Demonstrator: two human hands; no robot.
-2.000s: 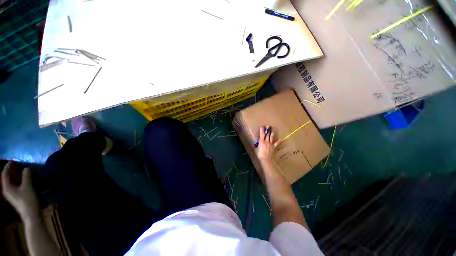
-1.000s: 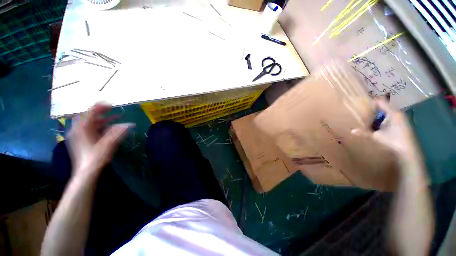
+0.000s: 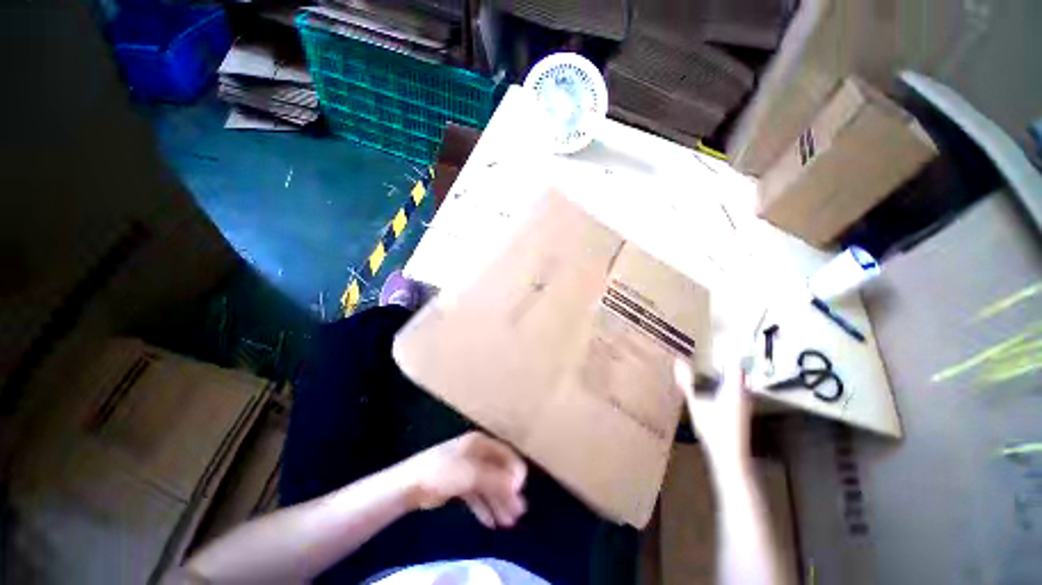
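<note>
A flat brown carton is tilted over my lap and the near edge of the white table. Dark bars and small text show on its right half. My right hand holds its right edge, thumb on the printed side; whether a pen is in that hand cannot be told. My left hand is just below the carton's lower edge, fingers loosely bent and blurred, with nothing visible in it. A carton stack stands at the left. Other brown cartons lie low at the right, partly behind my right forearm.
Scissors, a dark pen and a white cylinder are at the table's right end. A fan and upright carton stand farther back. A large carton borders the right. A green crate is beyond the table.
The view has turned left. The carton in my right hand has moved from the right side to over my lap, its printed side now visible. My left hand has come in beside its lower edge.
</note>
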